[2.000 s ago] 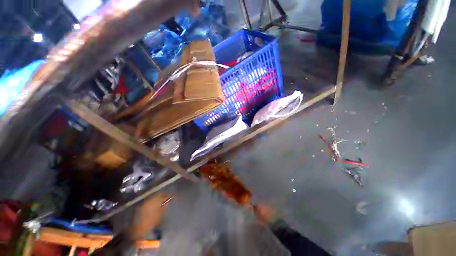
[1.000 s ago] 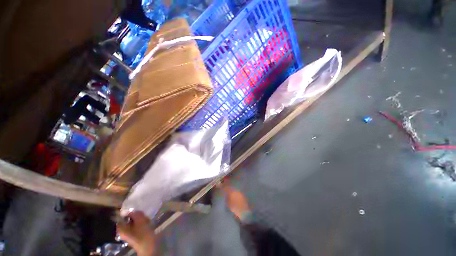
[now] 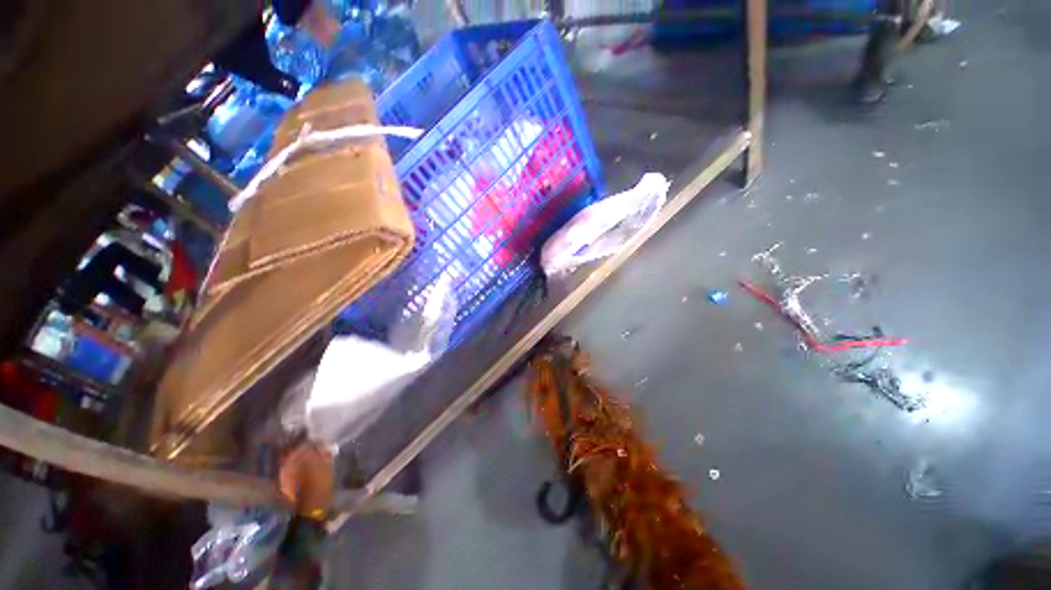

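My left hand (image 3: 305, 478) is small and blurred at the lower left, beside a wooden bar. Its fingers are closed on the near end of a thin white plastic bag (image 3: 357, 386), which spreads up towards the crate. A fluffy orange-brown duster (image 3: 634, 490) lies across the bottom middle, its tip near the wooden rail and its lower end cut off by the frame edge. A dark hook (image 3: 559, 501) shows beside it. My right hand is not in the picture.
Folded cardboard (image 3: 305, 219) leans beside a blue lattice crate (image 3: 507, 173) behind a low wooden rail (image 3: 553, 323). Another whitish bag (image 3: 605, 225) lies at the rail. Red and pale thread scraps (image 3: 824, 343) lie on the grey floor at right. A dark shape overhangs the upper left.
The duster has come back into view at the bottom. My right hand, seen at the rail a second ago, is out of the picture. My left hand and its bag appear slightly higher.
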